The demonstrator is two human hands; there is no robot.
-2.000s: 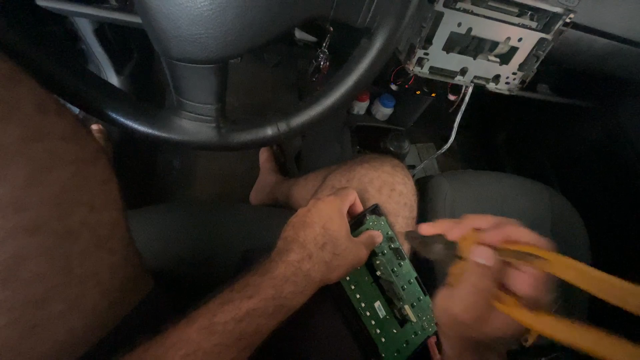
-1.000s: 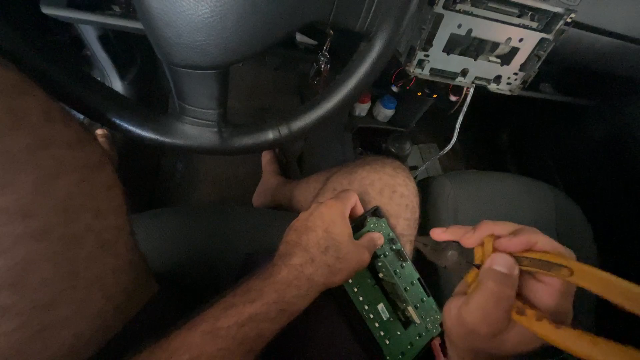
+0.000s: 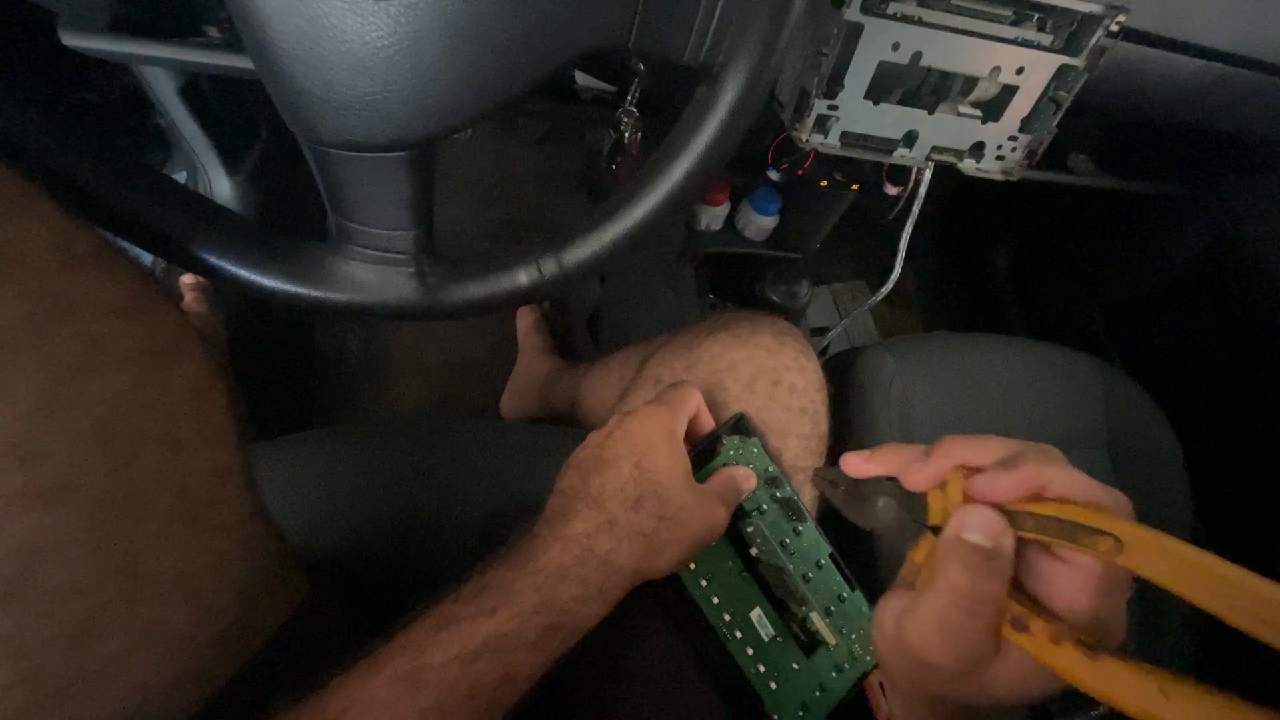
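My left hand (image 3: 650,490) grips the upper end of a green circuit board (image 3: 735,610) in a black frame, its thumb lying on the board's face. The board is tilted over my lap, with small components and a white label on it. Right of the board, my right hand (image 3: 990,570) holds pliers with yellow handles (image 3: 1150,560). Their dark metal jaws (image 3: 860,500) point left, just beside the board's upper right side and apart from it. Whether the jaws are closed is hard to see. The board's lower end is partly hidden by my right hand.
A steering wheel (image 3: 600,240) spans the upper left. An opened metal car stereo chassis (image 3: 940,90) sits at the dashboard, a pale cable (image 3: 905,250) hanging from it. Below are bottles with a red cap (image 3: 713,205) and a blue cap (image 3: 759,212). A grey seat (image 3: 1010,390) lies to the right.
Two seconds ago the pliers' jaws were nearer the board's upper edge; they have since moved a little down and away. My left hand still holds the board in about the same place.
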